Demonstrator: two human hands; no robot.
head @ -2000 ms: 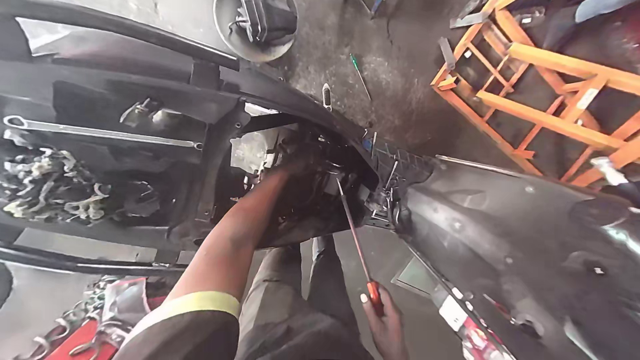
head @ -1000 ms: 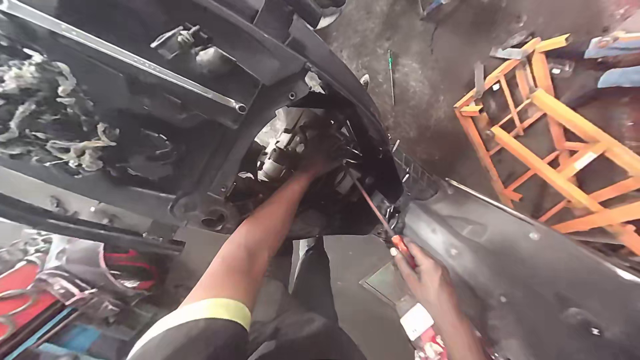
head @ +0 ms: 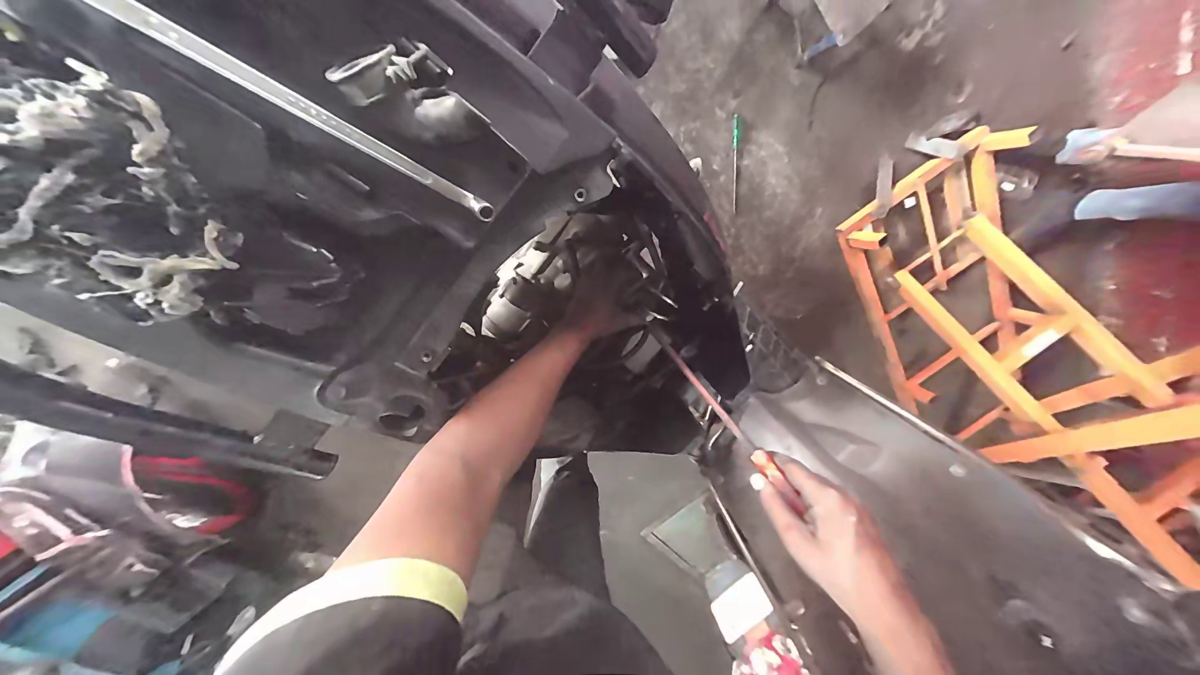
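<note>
With its fingers closed around the orange handle, my right hand point(head: 811, 511) holds a long screwdriver point(head: 705, 389). The shaft points up and left into an opening in a vehicle's dark body. Inside that opening is my left hand point(head: 607, 298), close to the screwdriver's far end; shadow hides its fingers, so its grip cannot be made out. Pale ribbed metal parts point(head: 520, 286) lie just left of it. A thin black hose loop point(head: 636, 344) is below the hand.
A long metal wrench point(head: 309, 108) and a tangle of dirty clips or rags point(head: 155, 272) rest on the dark panel. Orange metal frames point(head: 1031, 319) stand at the right. A green-handled screwdriver point(head: 736, 155) lies on the floor. A dark body panel point(head: 937, 487) extends beside my right arm.
The view has shifted and turned. My right hand has stayed on the screwdriver's handle, and my left hand has remained inside the opening.
</note>
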